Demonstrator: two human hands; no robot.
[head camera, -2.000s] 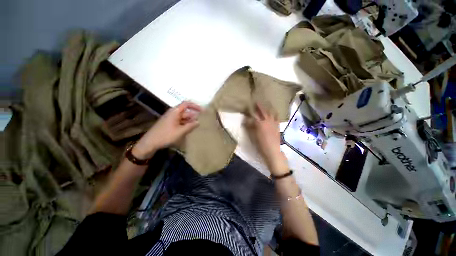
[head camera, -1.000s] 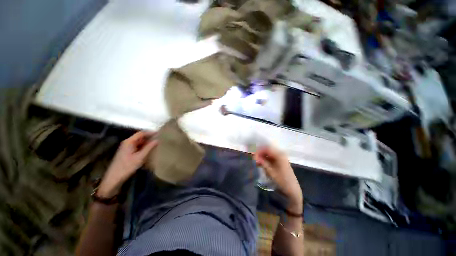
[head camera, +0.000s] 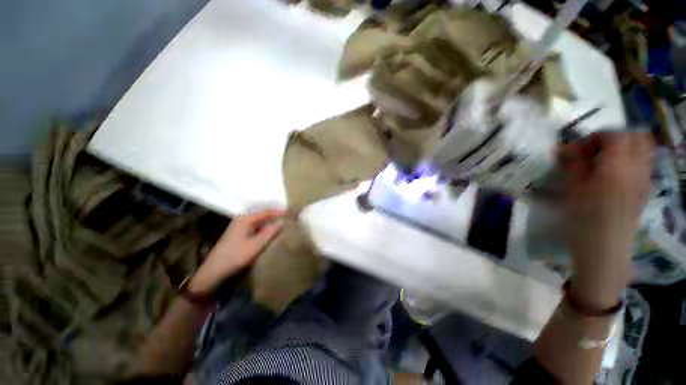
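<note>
A khaki pocket piece (head camera: 282, 271) hangs over the near table edge, with my left hand (head camera: 244, 239) gripping its upper edge. It seems to join another khaki piece (head camera: 335, 154) that lies on the table and runs toward the lit needle area (head camera: 421, 184). My right hand (head camera: 609, 173) is raised over the sewing machine head (head camera: 504, 143) at the right. It is blurred, and I cannot tell whether it holds or touches anything.
A crumpled pile of khaki pieces (head camera: 436, 68) lies behind the needle. A dark flat smartphone (head camera: 491, 222) lies right of the needle. A large khaki heap (head camera: 90, 271) is left of the white table (head camera: 195, 113).
My right hand has moved from above my lap up and right to the machine head. My left hand stays at the khaki piece. The camera view has shifted.
</note>
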